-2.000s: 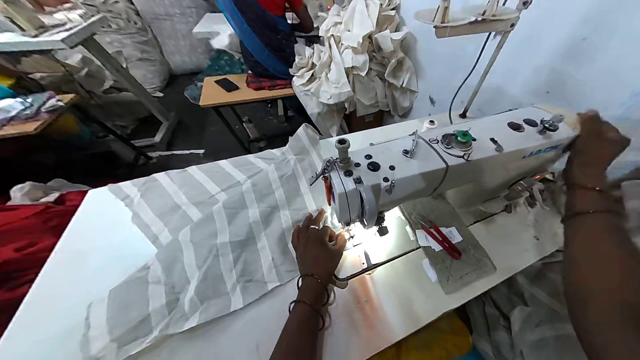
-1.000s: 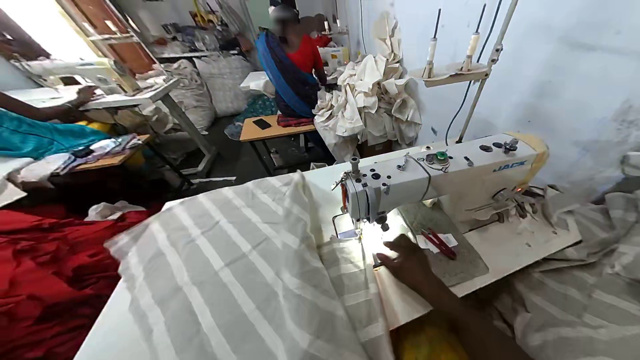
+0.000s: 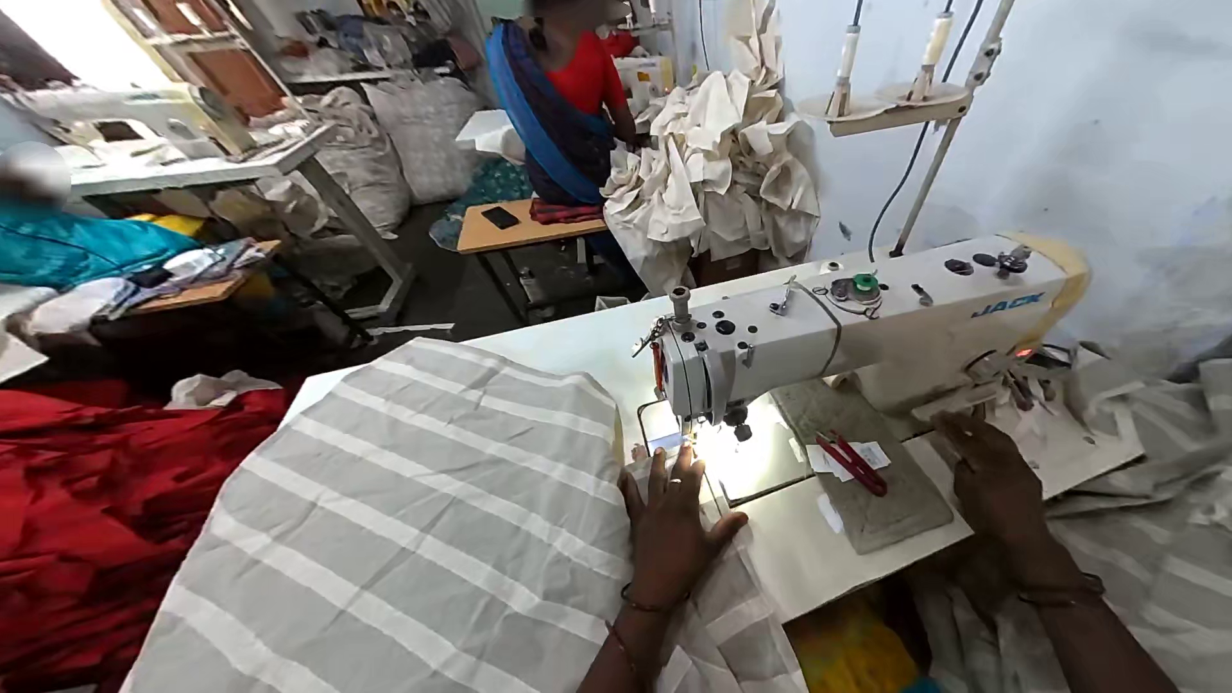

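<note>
Grey-and-white striped fabric (image 3: 414, 500) lies over the left part of the sewing table, its right edge reaching the needle area. My left hand (image 3: 674, 520) rests on that edge, fingers spread and pressed flat just in front of the presser foot (image 3: 689, 433) of the Jack sewing machine (image 3: 770, 337). The machine's lamp lights the needle plate brightly. My right hand (image 3: 987, 476) is at the front right of the table, near the machine's base, fingers partly bent; whether it holds anything is unclear. Between the hands, red thread snips (image 3: 853, 464) lie on a grey cloth pad (image 3: 866, 500).
Thread cones stand on a holder (image 3: 885, 106) behind the machine. Red fabric (image 3: 96, 510) is heaped at the left, more striped fabric (image 3: 1145, 568) at the right. A person (image 3: 568, 106) is beside a bench (image 3: 481, 226) and a pile of cream cloth (image 3: 712, 173); another person's arm (image 3: 77, 241) is far left.
One second ago a single hand was seen near the needle; now my left hand is on the fabric there and my right hand is at the machine's base. The striped fabric has shifted on the table.
</note>
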